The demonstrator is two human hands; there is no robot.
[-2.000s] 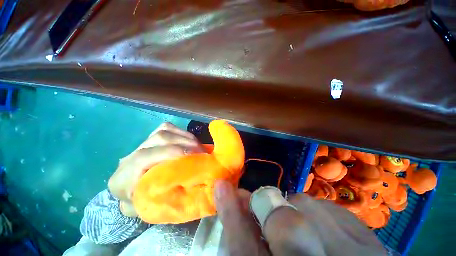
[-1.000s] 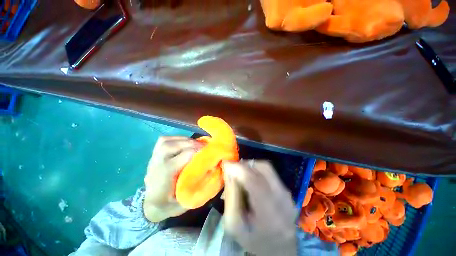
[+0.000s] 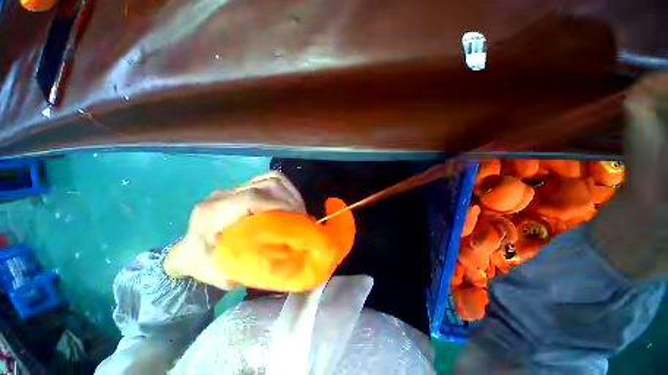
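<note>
An orange plush toy [image 3: 271, 253] with a curved stub is held above the lap, just below the table edge. My left hand [image 3: 242, 220] grips it from the left side. An orange thread [image 3: 395, 187] runs taut from the toy near the stub up to the right, toward my right hand. My right hand [image 3: 648, 183] is blurred and cut off by the right edge of the picture. Its fingertips and any needle cannot be made out.
A blue crate [image 3: 448, 293] of orange pieces [image 3: 507, 194] stands right of the lap, partly behind my right sleeve [image 3: 575, 293]. The brown-covered table [image 3: 293, 95] bears a paper scrap [image 3: 474, 51] and a dark flat phone [image 3: 55, 55]. Blue crates [image 3: 29, 282] are at lower left.
My right hand has moved from the toy far out to the right, and the thread is now stretched long. My left hand still holds the toy. The view has shifted down the table.
</note>
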